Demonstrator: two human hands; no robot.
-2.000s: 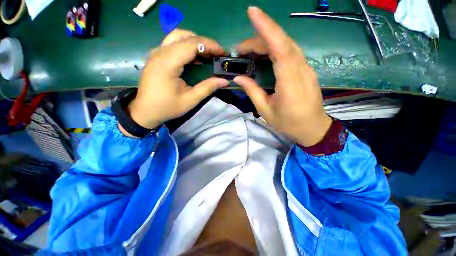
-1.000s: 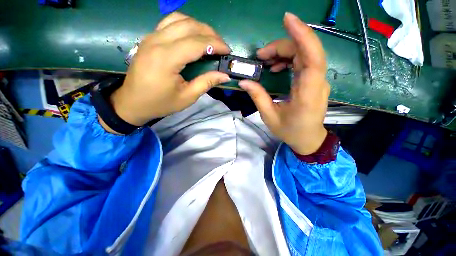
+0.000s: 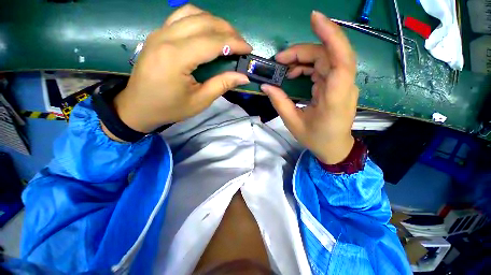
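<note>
A small black device is held between both hands just above the front edge of the green mat. Its small screen faces up, dark with a coloured patch at its left end. My left hand grips the left end between thumb and index finger. My right hand holds the right end with thumb below and bent fingers above; its index finger is raised.
Slim metal tweezers, a grey metal rod, a blue-handled screwdriver, a red piece and a white cloth lie on the mat at the right. A blue pick is cut off at the top edge.
The view has shifted, and the device is tilted more, its right end lower. Its screen was dark, then bright white, and is now dark with a coloured patch. Both hands keep their hold.
</note>
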